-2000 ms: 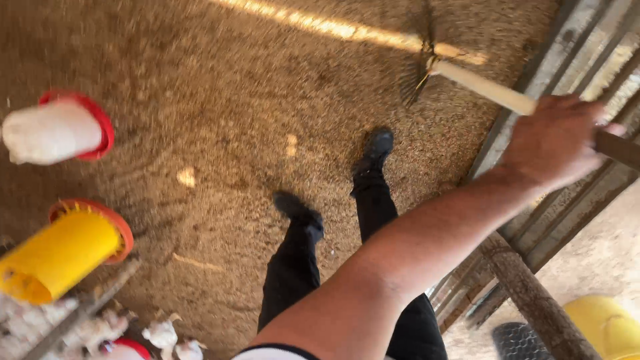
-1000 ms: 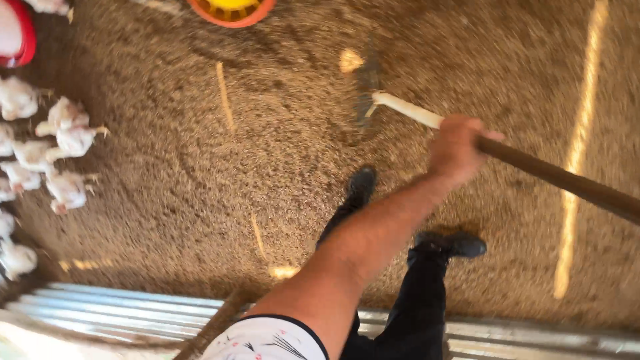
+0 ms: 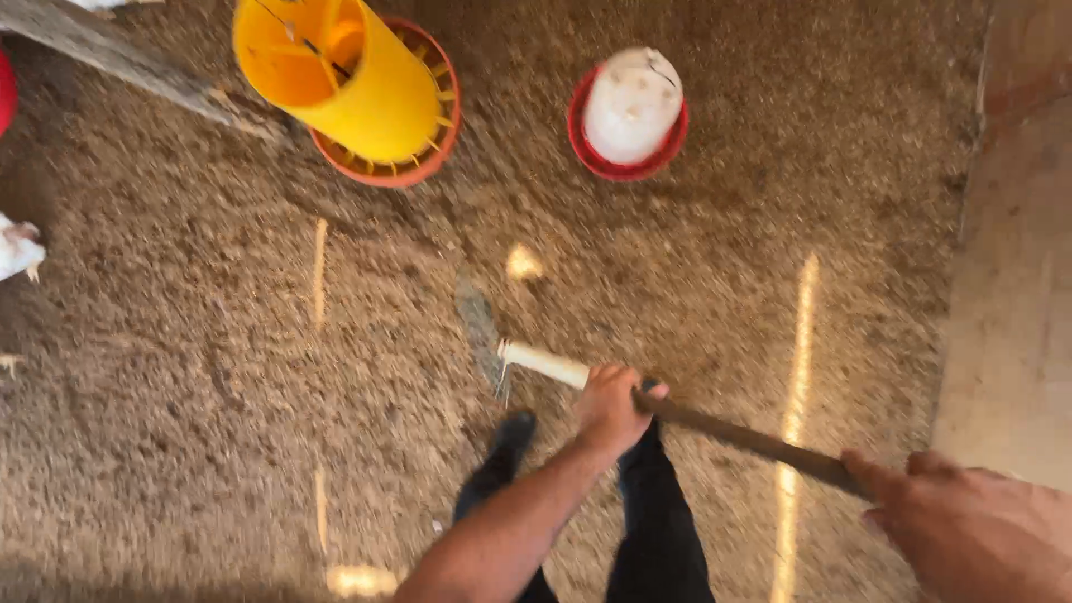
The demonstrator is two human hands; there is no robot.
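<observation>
My left hand (image 3: 615, 406) grips a long-handled tool where its white sleeve meets the dark wooden handle (image 3: 754, 440). At the right, my right hand (image 3: 930, 502) is closed around the same handle farther up. The tool's head (image 3: 480, 331), a blurred grey-green piece, is at the far end on the brown litter floor, left of my left hand; its exact kind is unclear. Black shoes and dark trousers show below the handle.
A yellow tube feeder (image 3: 368, 92) with an orange base stands ahead; a white drinker (image 3: 632, 109) with a red base is right of it. A wooden pole (image 3: 126, 67) lies upper left. A white chicken (image 3: 17, 247) is at the left edge, a flat board (image 3: 1005, 335) at the right.
My right hand has come into view on the handle. My left hand keeps its hold near the white sleeve. The view has swung, bringing the feeder and drinker ahead.
</observation>
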